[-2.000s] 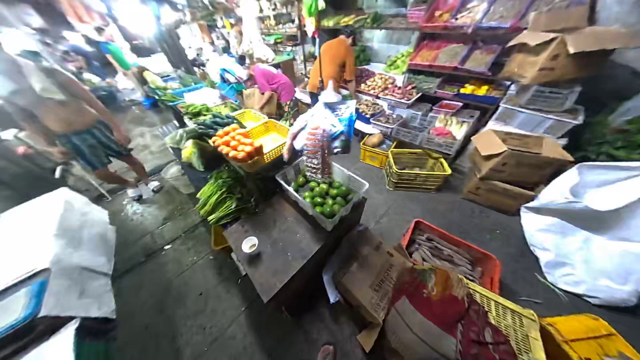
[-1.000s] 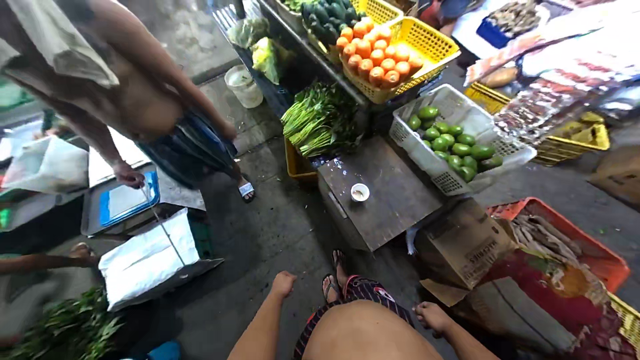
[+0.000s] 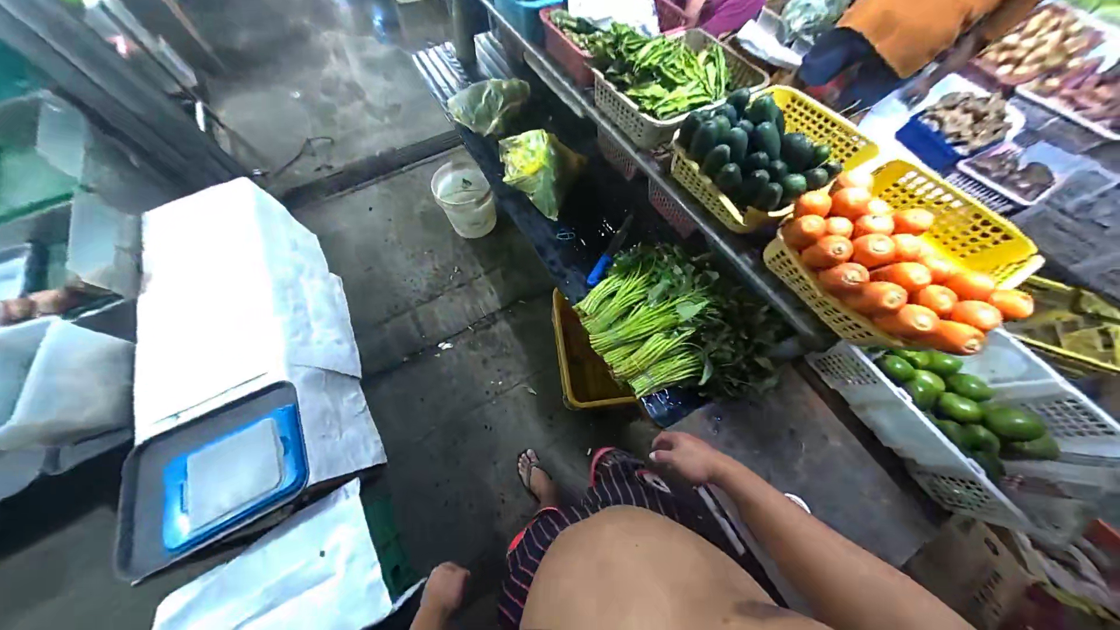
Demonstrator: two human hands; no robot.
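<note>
My left hand (image 3: 444, 588) hangs low at the bottom, beside the white-covered stand, its fingers curled; whether it holds anything does not show. Further right, my right hand (image 3: 687, 457) is near the corner of the dark table (image 3: 814, 437), just below bundles of leafy green stalks (image 3: 652, 337), with nothing seen in it. A blue-handled knife (image 3: 610, 254) lies behind the stalks. Orange carrots (image 3: 892, 262) and dark green cucumbers (image 3: 752, 153) fill yellow baskets. Green avocado-like fruits (image 3: 962, 402) lie in a white crate (image 3: 949, 486).
A white pail (image 3: 465, 199) stands on the wet floor between the stalls. At left, a grey tray (image 3: 140, 516) with a blue scale-like device (image 3: 234, 479) sits by a white-covered surface (image 3: 223, 297). A yellow crate (image 3: 564, 350) juts out under the stalks. Another person's hand (image 3: 39, 306) shows at far left.
The view has swung strongly along the stall. The person standing at left beside the aisle one second ago is no longer seen there. My right hand is now near the dark table's corner.
</note>
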